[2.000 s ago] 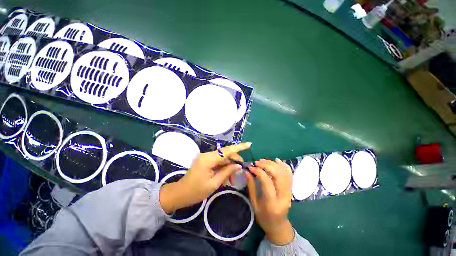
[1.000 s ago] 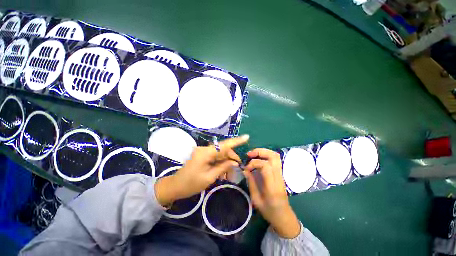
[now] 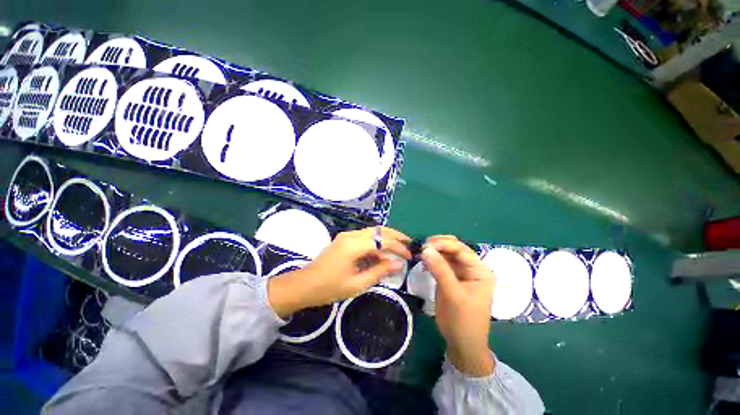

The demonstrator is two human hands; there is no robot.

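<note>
My left hand [image 3: 349, 263] and my right hand [image 3: 462, 292] meet over the bench. Their fingertips pinch a small dark piece [image 3: 416, 246] between them; fingers hide most of it, so I cannot tell what it is. The die-cut adhesive sheet [image 3: 561, 284] with plain white circles runs left to right under or behind my hands. One white circle [image 3: 294, 233] shows left of my left hand, and part of a pale circle [image 3: 421, 281] shows between the hands. The ring-patterned sheet [image 3: 374, 327] lies below my left hand and forearm.
Slotted-circle sheets [image 3: 160, 118] lie overlapping at upper left. A blue crate [image 3: 24, 357] with dark ringed waste [image 3: 85, 332] is at lower left. Scissors [image 3: 638, 49], a bottle [image 3: 600, 6] and a cardboard tray [image 3: 704, 121] are at upper right. A red object [image 3: 722, 233] is at the right edge.
The camera view has shifted a little. My left index finger, stretched out before, is now bent in towards the small dark piece. The plain-circle sheet lies more level.
</note>
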